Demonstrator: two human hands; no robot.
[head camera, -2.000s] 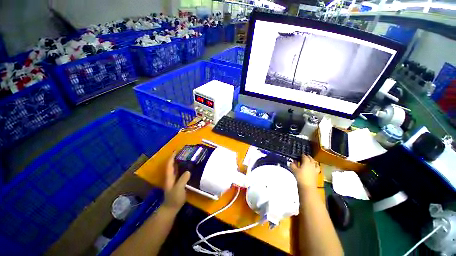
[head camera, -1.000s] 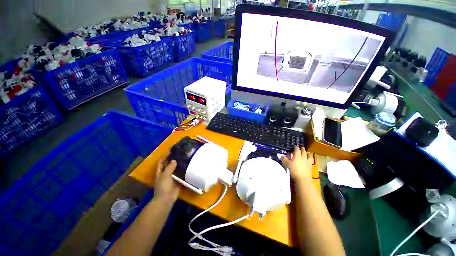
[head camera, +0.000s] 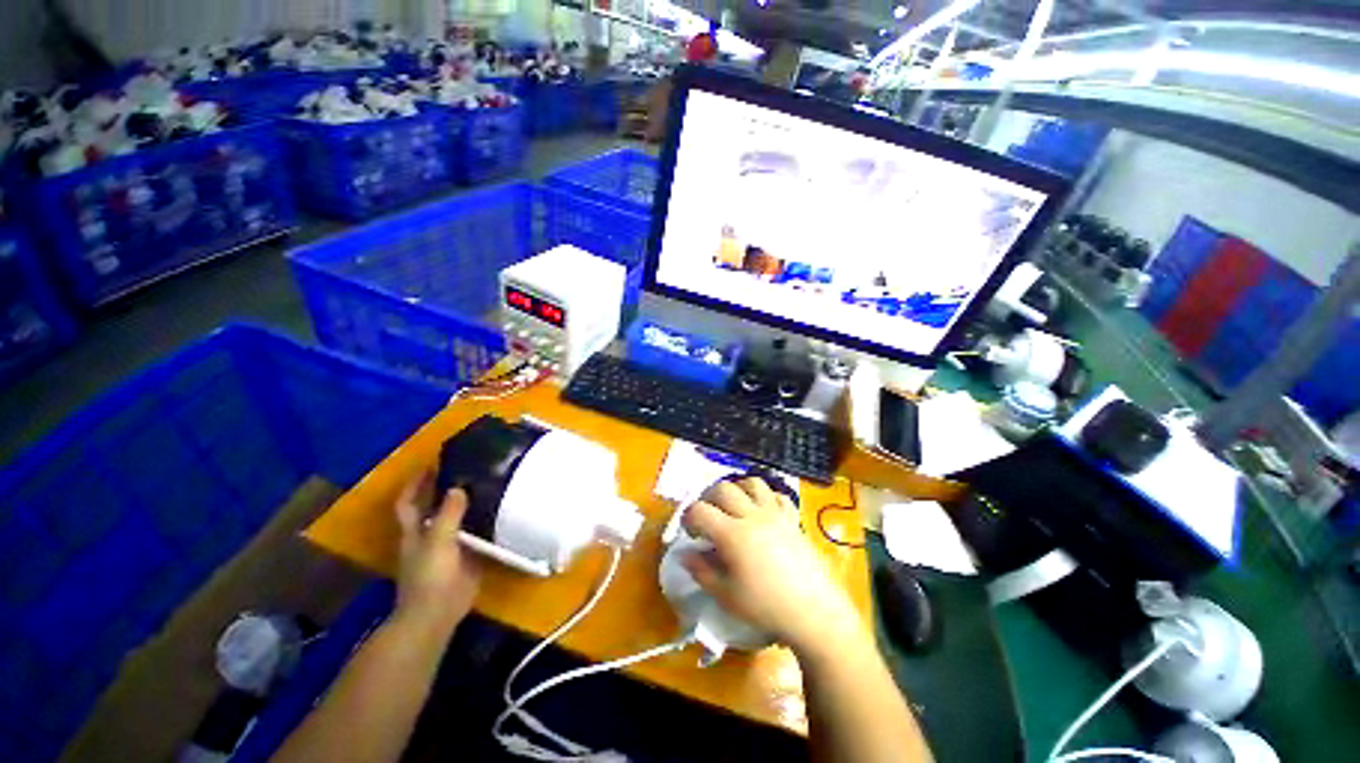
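Two white PTZ dome cameras lie side by side on the orange tabletop (head camera: 366, 507). My left hand (head camera: 433, 544) holds the black front of the left camera (head camera: 555, 496), thumb on its near side. My right hand (head camera: 761, 552) lies over the top of the right camera (head camera: 689, 574), fingers on its housing, hiding most of it. White pigtail cables (head camera: 574, 663) run from both cameras down past the table's near edge, where their connectors hang. The monitor (head camera: 843, 224) shows a bright live picture with coloured shapes low in it.
A black keyboard (head camera: 701, 418), white power supply (head camera: 562, 309) and blue parts bin (head camera: 683, 352) stand behind the cameras. A mouse (head camera: 904, 605) and more dome cameras (head camera: 1198, 657) lie on the right. Large blue crates (head camera: 194, 447) stand on the left.
My right hand has moved from beside the keyboard's right end onto the right camera. My left hand stays on the left camera. The monitor picture has changed, and my view has shifted right.
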